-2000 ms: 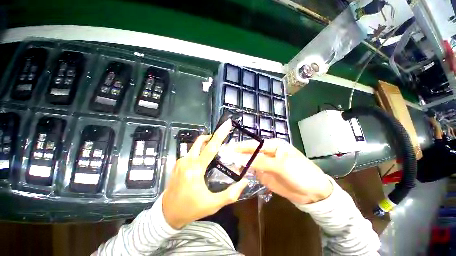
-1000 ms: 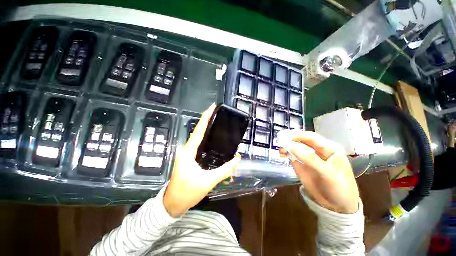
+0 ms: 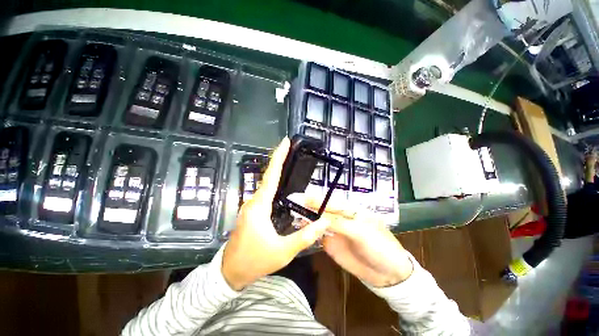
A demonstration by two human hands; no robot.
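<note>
My left hand [image 3: 259, 233] holds a black keypad phone [image 3: 297, 172] upright at the centre, fingers along its left edge and thumb at its lower right. A thin black screen frame [image 3: 333, 186] stands tilted over the phone's face, its lower edge near my left thumb. My right hand [image 3: 368, 249] is at the frame's lower right, its fingertips partly hidden behind the frame and blurred. The lens tray [image 3: 295, 108], with rows of framed squares, lies just behind both hands. The phone tray [image 3: 253, 98] at left holds several phones in two rows.
A white box [image 3: 441, 167] stands right of the lens tray. A black ribbed hose [image 3: 557, 203] with a yellow label hangs at right. A small bottle [image 3: 423, 77] stands behind near plastic sheeting [image 3: 453, 49]. Brown cardboard [image 3: 453, 262] is below the bench edge. A person's arm shows far right.
A second ago the phone lay flat to view without the raised frame, and my right hand was apart over the lens tray. Now it has moved left to the phone, with the frame tilted there.
</note>
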